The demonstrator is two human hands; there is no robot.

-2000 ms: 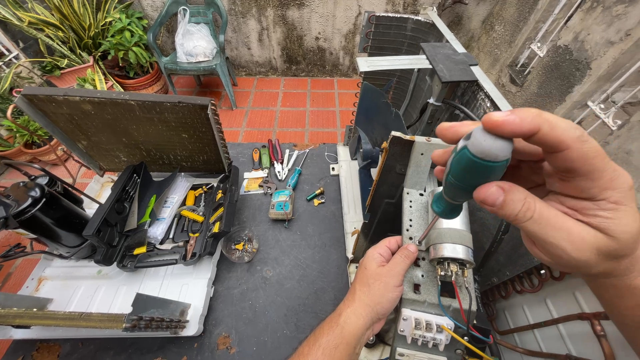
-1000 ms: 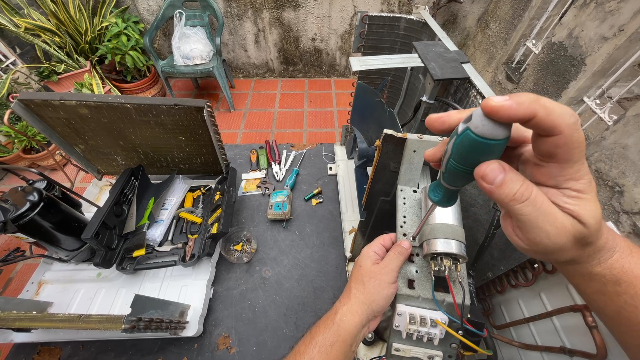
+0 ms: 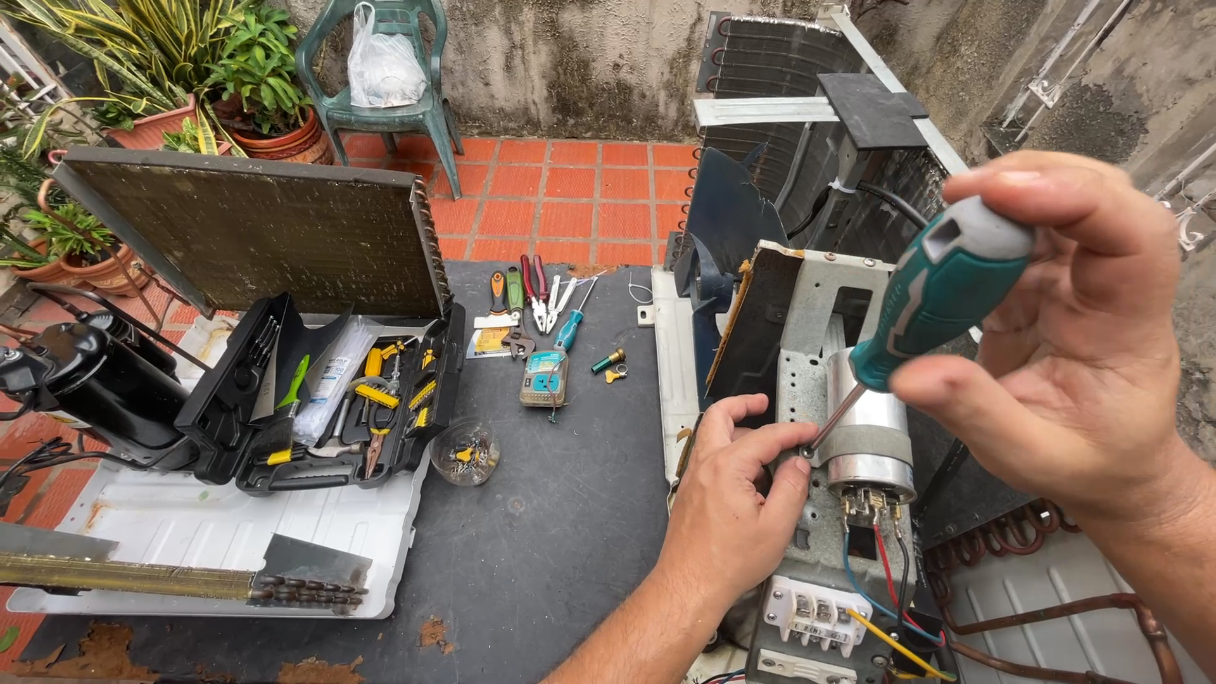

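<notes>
My right hand (image 3: 1073,351) grips the teal and grey handle of a screwdriver (image 3: 940,294). Its shaft slants down to a small screw (image 3: 807,452) on a perforated metal bracket (image 3: 806,385). Beside the tip, my left hand (image 3: 736,499) rests on the bracket, thumb and forefinger close around the screw. Just right of the shaft, a cylindrical silver capacitor (image 3: 869,418) is strapped to the bracket, with blue, red and black wires at its terminals. Below sits a white terminal block (image 3: 815,616) with a yellow wire. Whether the tip is seated in the screw is hard to tell.
A black tool case (image 3: 332,475) lies open at left, near a black compressor (image 3: 114,389) and a condenser coil (image 3: 256,233). On the dark table (image 3: 541,551) are a clear dish of screws (image 3: 465,454), pliers (image 3: 537,294) and another screwdriver (image 3: 570,328). A fan blade (image 3: 727,204) stands beyond the bracket.
The fingers of my left hand have spread and shifted around the screw area. My right hand still holds the screwdriver, its fingers now more extended around the handle.
</notes>
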